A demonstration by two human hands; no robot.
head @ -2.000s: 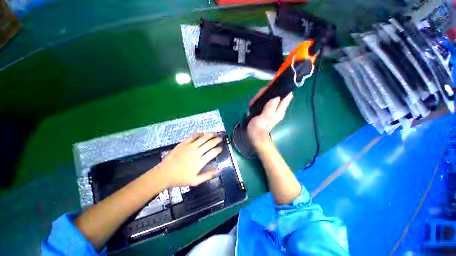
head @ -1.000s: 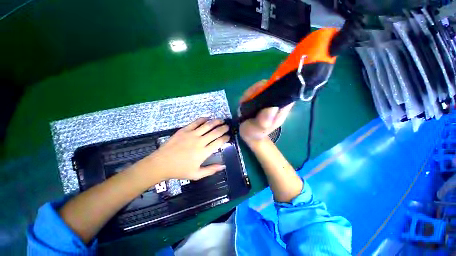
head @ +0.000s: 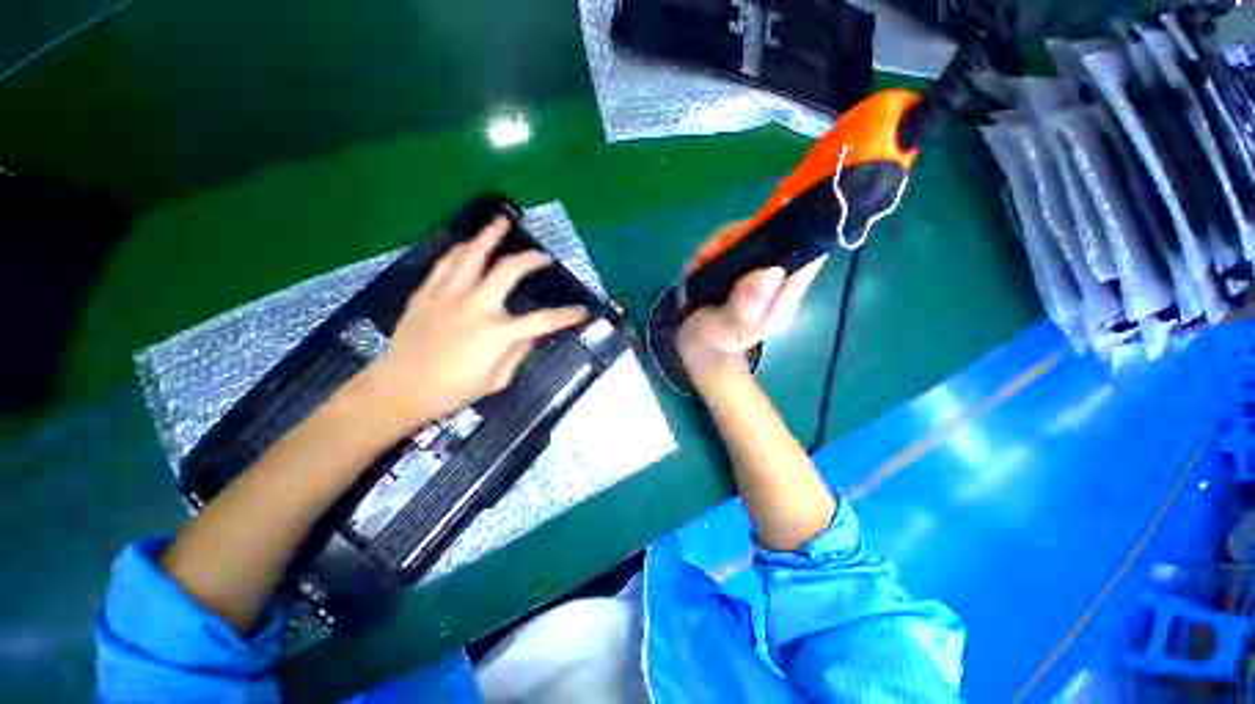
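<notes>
A black housing lies tilted at an angle on a bubble-wrap sheet in front of me. My left hand is on its upper right part, fingers spread, over its surface and top corner. My right hand grips an electric screwdriver with an orange rear end. Its front end points down at the round dark screw dish, to the right of the housing. The screwdriver's tip is hidden by my hand and the dish is partly covered.
Another black housing lies on bubble wrap at the back. Stacked bagged parts stand at the bench's right end. The screwdriver cord runs down to the bench edge. A blue stool is on the blue floor at lower right.
The housing under my left hand has turned counterclockwise on its bubble wrap, its far right end now further from me. The screwdriver has moved from the housing's right edge back over the dish.
</notes>
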